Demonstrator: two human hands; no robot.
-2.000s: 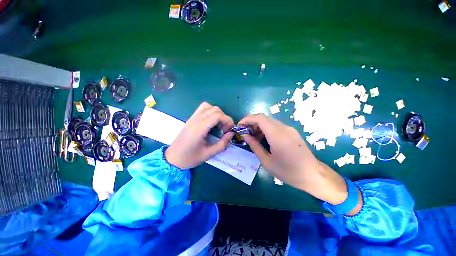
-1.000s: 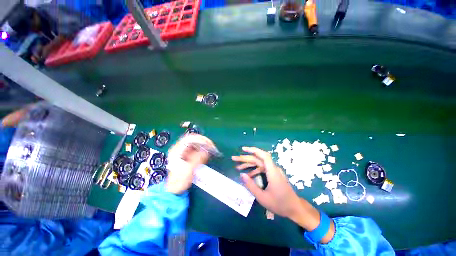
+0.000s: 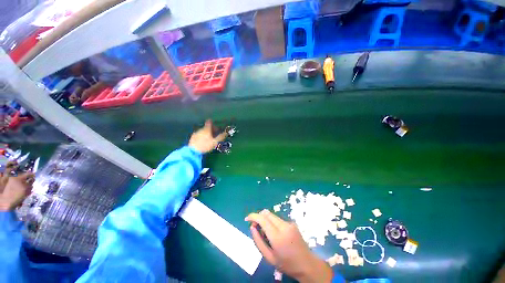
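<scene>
My left hand (image 3: pixel 205 139) is stretched out over the green surface, fingers apart. Two small round electronic units lie at its fingertips, an upper one (image 3: pixel 230 131) and a lower one (image 3: pixel 223 147); whether the hand touches them is unclear. My right hand (image 3: pixel 285 246) is half curled above the surface, left of a heap of white square pieces (image 3: pixel 315 218). Something dark shows between its fingers; I cannot tell whether it is a held part or shadow. A long white strip (image 3: pixel 221 235) lies between my left sleeve and my right hand. Another round unit (image 3: pixel 207 181) lies beside the sleeve.
A disc with battery (image 3: pixel 396 232) and thin white rings (image 3: pixel 372 253) lie right of the heap. Another unit (image 3: pixel 393 121) lies farther back. Red trays (image 3: pixel 188 80), an orange tool (image 3: pixel 329 73) and a dark tool (image 3: pixel 361 65) are at the far side. Blister trays (image 3: pixel 72 204) and another person's hand (image 3: pixel 15 190) are left.
The view has tilted up toward the far side. My left hand has moved from the strip out to the far units. My right hand's spread fingers have curled. My left sleeve now covers most of the disc cluster.
</scene>
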